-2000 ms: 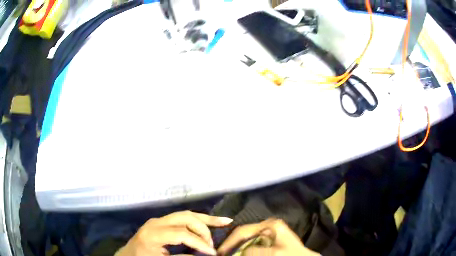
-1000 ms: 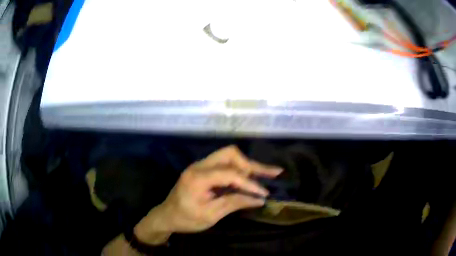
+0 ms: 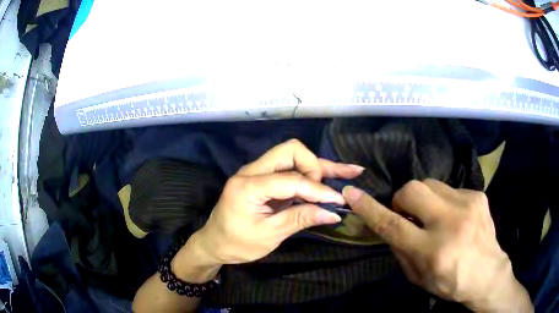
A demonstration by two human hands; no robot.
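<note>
Dark cloth with thin lighter stripes (image 3: 306, 278) lies in my lap, with navy cloth (image 3: 202, 147) beside it. A khaki piece (image 3: 361, 230) shows in an opening of the cloth. My left hand (image 3: 263, 211), with a dark bead bracelet at the wrist, pinches the cloth edge between thumb and fingers just left of the khaki piece. My right hand (image 3: 447, 235) meets it there, its index fingertip close to the left fingertips. A thin light line, possibly thread or a small tool, shows between the fingertips. What the right fingers hold is hidden.
The white table (image 3: 245, 49) has a ruled tape strip (image 3: 392, 93) along its front edge. Black scissor handles (image 3: 542, 43) and an orange cable (image 3: 521, 8) lie at the upper right. More dark cloth hangs at the left (image 3: 83, 177).
The view has tilted down, bringing the lap closer. My right hand, nearly out of view one second ago, has come in beside my left hand, which keeps its pinch on the cloth.
</note>
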